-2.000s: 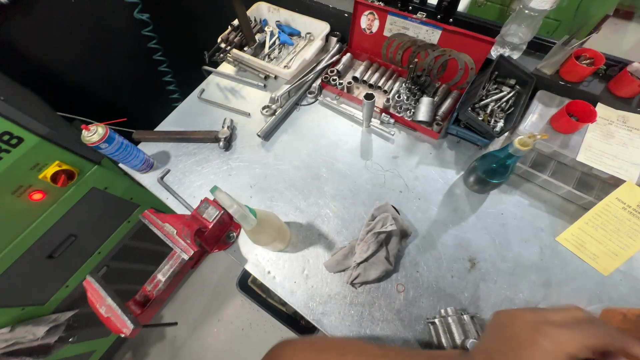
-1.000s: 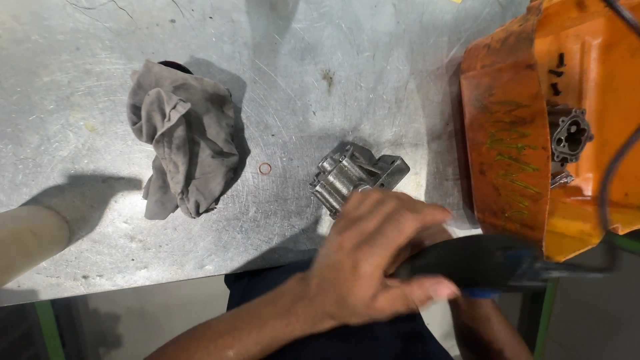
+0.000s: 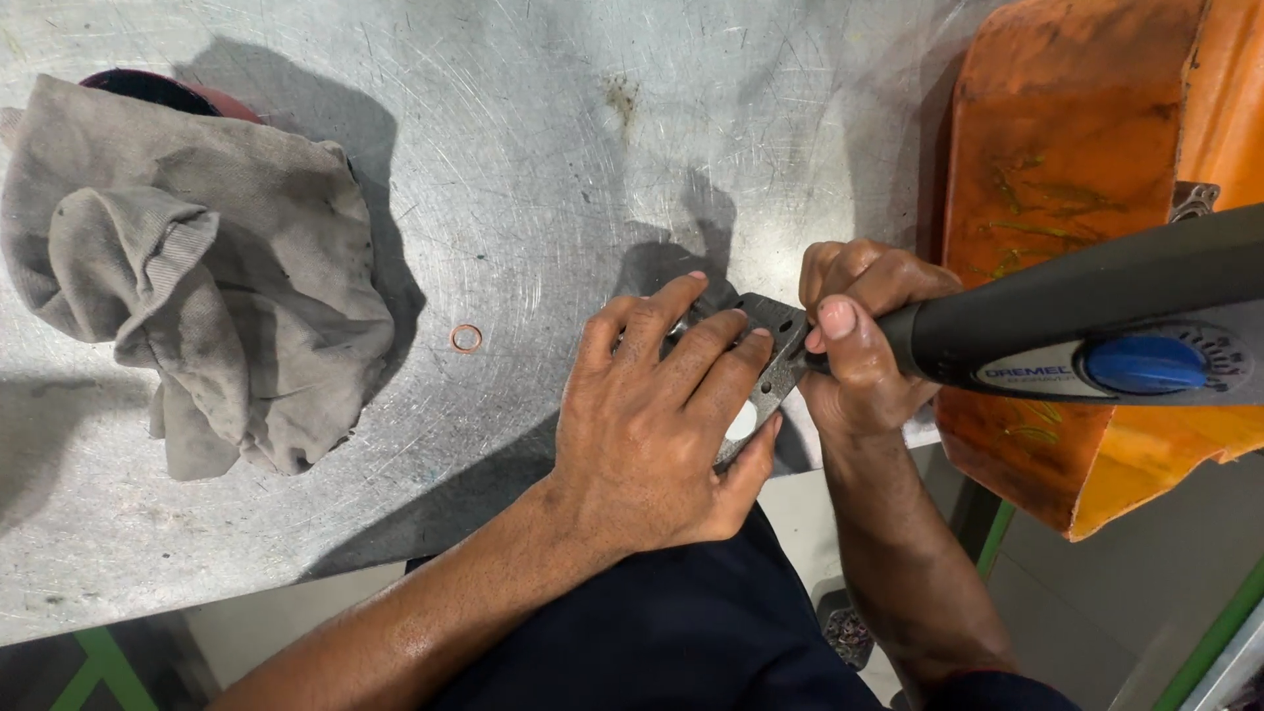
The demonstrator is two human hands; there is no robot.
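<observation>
My left hand (image 3: 662, 425) is wrapped over a machined metal housing (image 3: 780, 321) close to the front edge of the metal bench, its fingers hiding most of the part. A flat face with small holes and a round white spot shows beside the fingers. My right hand (image 3: 874, 331) grips the front of a black Dremel engraver (image 3: 1047, 326) with a blue dial. The engraver's nose points at the flat face; whether its tip touches the metal is hidden by my fingers.
A crumpled grey cloth (image 3: 217, 286) lies at the left, partly over a dark and red round object (image 3: 163, 91). A thin copper-coloured ring (image 3: 465, 339) lies on the metal bench (image 3: 513, 148). At the right stands an orange plastic container (image 3: 1057, 197) with a metal part (image 3: 1193, 200) inside.
The view has moved down close to the bench. My left hand has settled over the housing. The engraver, blurred near my hands a second ago, is now held in my right hand against or near the housing.
</observation>
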